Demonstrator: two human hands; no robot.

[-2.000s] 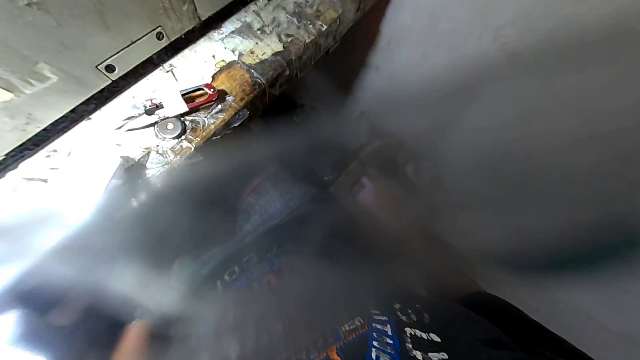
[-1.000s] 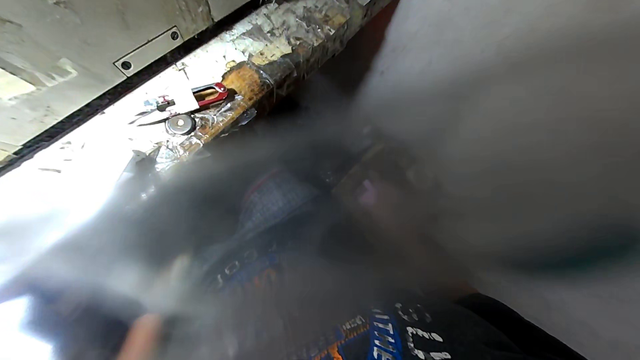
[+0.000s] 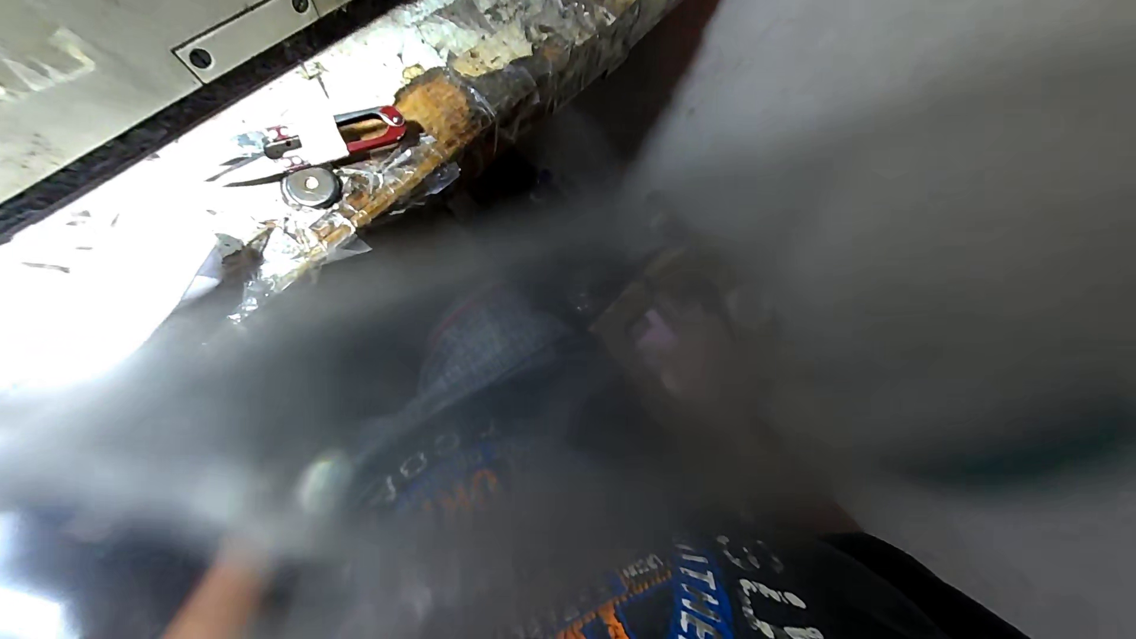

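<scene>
A pale, blurred, see-through sheet or haze (image 3: 497,550) covers much of the view, over a dark shirt with printing (image 3: 701,586). At the lower left a forearm, probably my left, runs up into the blur; its hand (image 3: 244,555) shows only as a smear, and what it holds cannot be told. My right hand cannot be made out. A pinkish shape (image 3: 666,346) right of centre is too blurred to name. Red-handled thread snips (image 3: 377,133) lie at the upper left, beside a round metal bobbin-like part (image 3: 311,186).
The worktop edge (image 3: 435,106) runs diagonally across the upper left, worn and wrapped in torn clear tape. Beyond it is a grey metal machine bed (image 3: 98,80) with a screwed plate (image 3: 244,40). A large pale grey blurred surface (image 3: 887,222) fills the right side.
The forearm at the lower left shows more than two seconds ago. The snips and the round part stay in place on the worktop.
</scene>
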